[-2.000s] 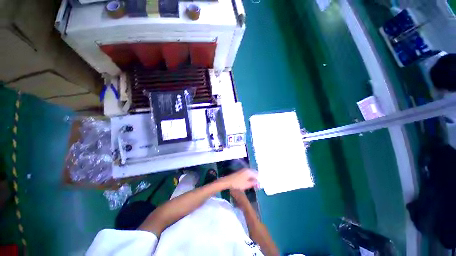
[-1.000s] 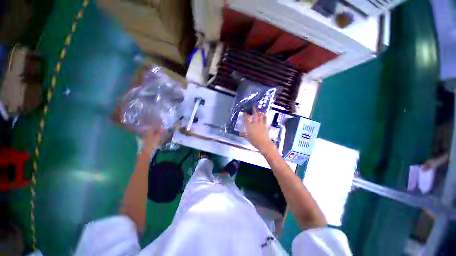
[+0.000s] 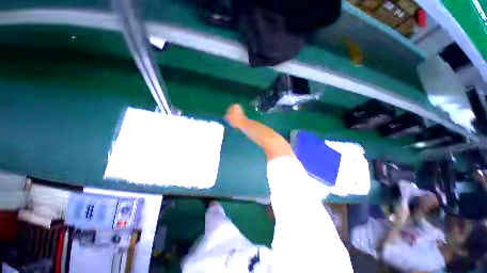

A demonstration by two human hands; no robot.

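Note:
My right hand (image 3: 235, 115) reaches over the green bench from the lower right. It looks small and curled, and I cannot tell whether it holds anything. A black box in crinkly clear film (image 3: 288, 95) lies on the bench just beyond it, apart from the hand. A bright white flat rectangle (image 3: 165, 149), perhaps stacked shrink bags, lies left of the hand. The bench scale's blue platform (image 3: 318, 158) is to the right, partly behind my white sleeve. My left hand is not in view.
A metal post (image 3: 147, 64) rises behind the white rectangle. The sealer bed (image 3: 96, 256) and its control box (image 3: 101, 212) are at lower left. More dark boxes (image 3: 368, 114) lie farther right. A blurred person (image 3: 414, 240) is at lower right. A shelf runs above.
The view has swung right, from sealer to bench. My right hand has left the wrapped box on the sealer and is now over the bench. My left hand, earlier at the loose film, has left view.

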